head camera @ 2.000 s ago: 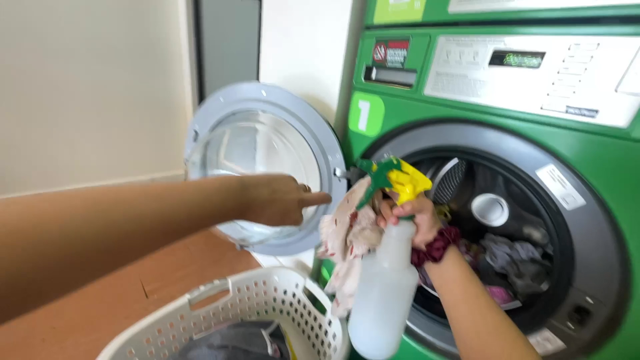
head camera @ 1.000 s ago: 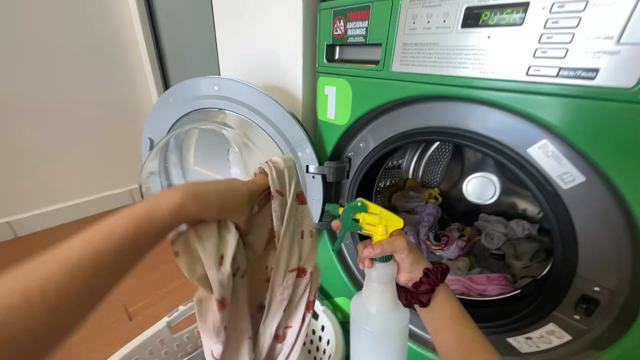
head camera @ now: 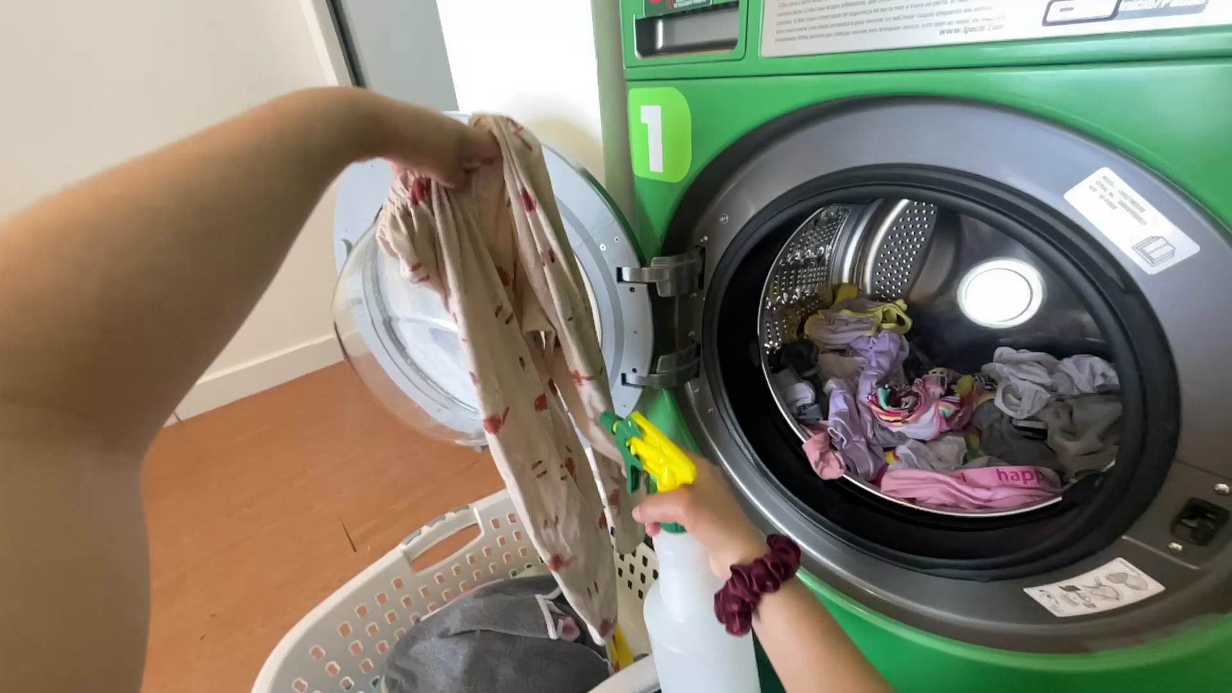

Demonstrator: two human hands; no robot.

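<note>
My left hand (head camera: 448, 149) holds up a pale pink garment with a red print (head camera: 539, 414) by its top, and the cloth hangs down over the laundry basket. Lower and to the right, my right hand (head camera: 703, 510) grips the neck of a white spray bottle (head camera: 695, 616) with a yellow and green trigger head. The nozzle points left, close beside the hanging cloth. A burgundy scrunchie (head camera: 757, 584) circles my right wrist. Mixed clothes (head camera: 924, 404) lie inside the washer drum, right of both hands.
The green front-loading washer (head camera: 659, 221) stands on the right. Its round glass door (head camera: 414, 318) is swung out to the left on metal hinges, behind the garment. Below, a white perforated plastic basket (head camera: 346, 616) holds a dark grey garment (head camera: 491, 645) on the orange-brown floor side.
My left hand has raised the garment, which was bunched a second ago and now hangs long. The spray bottle stays in my right hand. The view has tilted down.
</note>
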